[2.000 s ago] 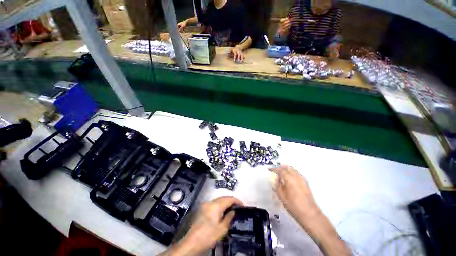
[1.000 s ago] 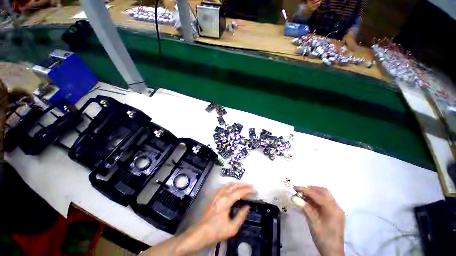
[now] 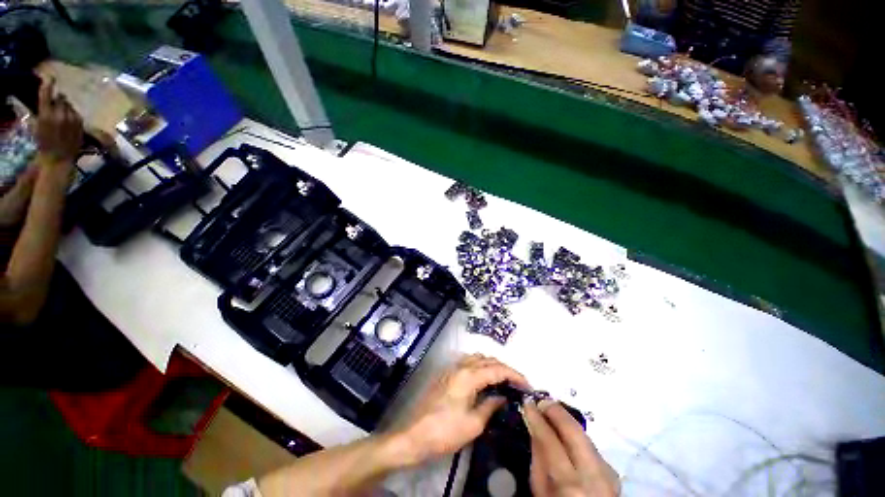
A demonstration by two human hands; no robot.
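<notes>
A black plastic housing lies at the bottom centre, partly cut off by the frame edge and partly covered by both hands. My left hand grips its upper left edge. My right hand is at its top edge, fingertips pressed together on a small shiny piece; what it is cannot be made out. A loose pile of small dark circuit boards lies beyond the hands on the white table.
Black housings lie in a row at left. A neighbouring worker's arm is at far left, near a blue box. A green conveyor belt runs behind. Thin wires and a dark object lie at right.
The view has shifted so things sit further right and the left neighbour's arm shows. My right hand has moved from beside the housing onto its top edge; my left hand has closed on the edge.
</notes>
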